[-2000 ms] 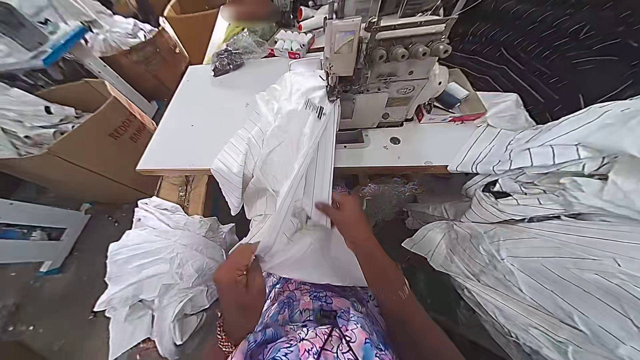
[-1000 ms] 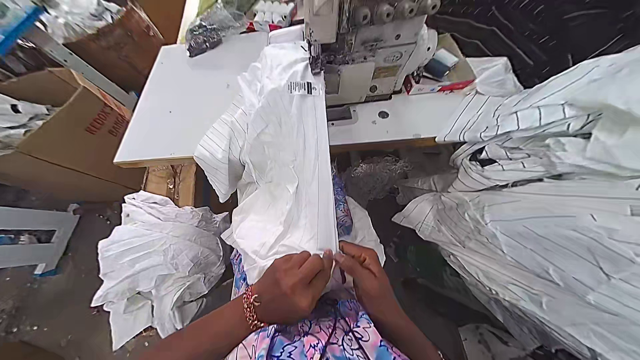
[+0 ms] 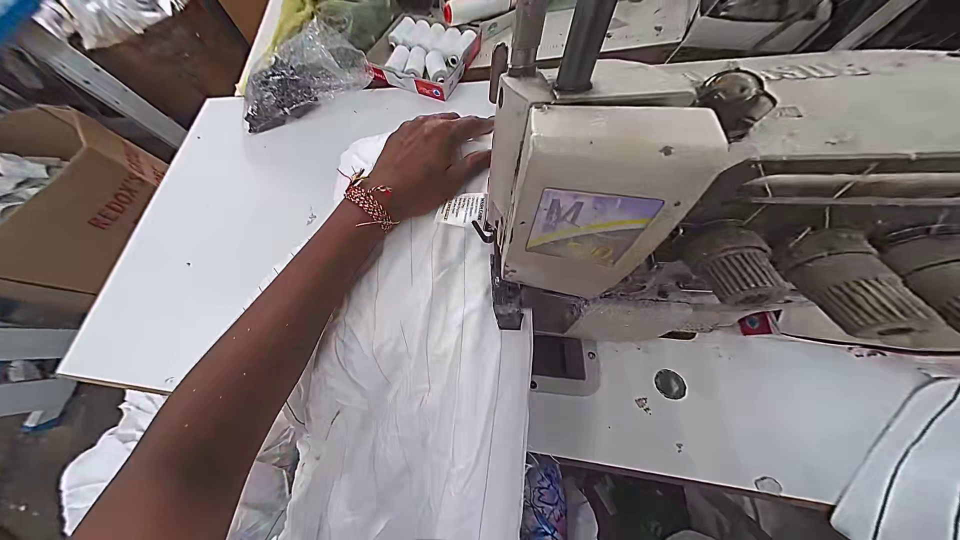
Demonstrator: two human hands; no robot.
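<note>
My left hand [image 3: 435, 161] reaches past the near end of an overlock sewing machine [image 3: 600, 195], its fingers on the white striped fabric [image 3: 420, 360] behind the machine's head; the fingertips are partly hidden by the head. A small white care label [image 3: 463, 210] bearing writing lies on the fabric just below the hand. The fabric runs from there along the left side of the presser foot [image 3: 508, 304] and down over the table's near edge, with a folded edge on its right. My right hand is not in view.
The white table [image 3: 225, 225] carries a box of white thread spools [image 3: 424, 56] and a clear plastic bag [image 3: 300, 79] of dark bits at the back. A cardboard box [image 3: 75, 202] stands at left, white cloth [image 3: 112, 457] lies below, and striped cloth [image 3: 911, 457] is at right.
My left hand has moved from the fabric's near end up to behind the machine's head. My right hand has left the view. The view is now much closer to the machine.
</note>
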